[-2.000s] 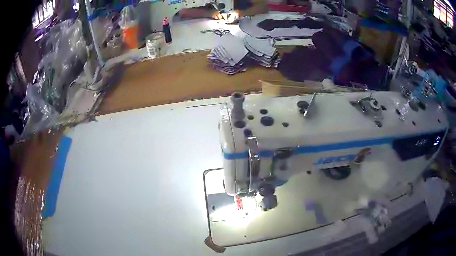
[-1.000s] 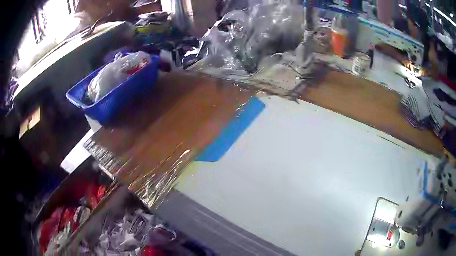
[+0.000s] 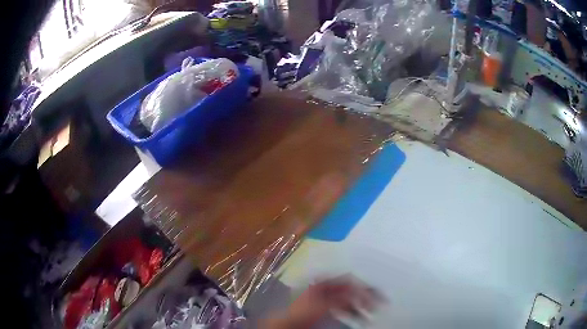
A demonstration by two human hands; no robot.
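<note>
My left hand (image 3: pixel 341 299) is low in the view, over the front edge of the white sewing table (image 3: pixel 450 225). Its forearm comes in from the bottom edge and the fingers point right. It is blurred, so I cannot tell whether it holds anything. My right hand is not in view. A blue strip (image 3: pixel 360 199) lies along the table's left edge, beside a brown board (image 3: pixel 257 154). The lit needle plate (image 3: pixel 545 311) of the sewing machine shows at the bottom right corner, with the machine head mostly cut off.
A blue basket (image 3: pixel 186 135) with a white plastic bag (image 3: pixel 177 96) and something red stands at the brown board's far left. Below left, a box holds red items (image 3: pixel 96 299), beside pale scraps (image 3: pixel 193 311). Clear plastic film (image 3: pixel 386 51) is heaped behind. An orange item (image 3: pixel 492 69) stands at the back right.
The view has swung left, away from the sewing machine, and the blue basket has come into view. My left hand has come in at the bottom.
</note>
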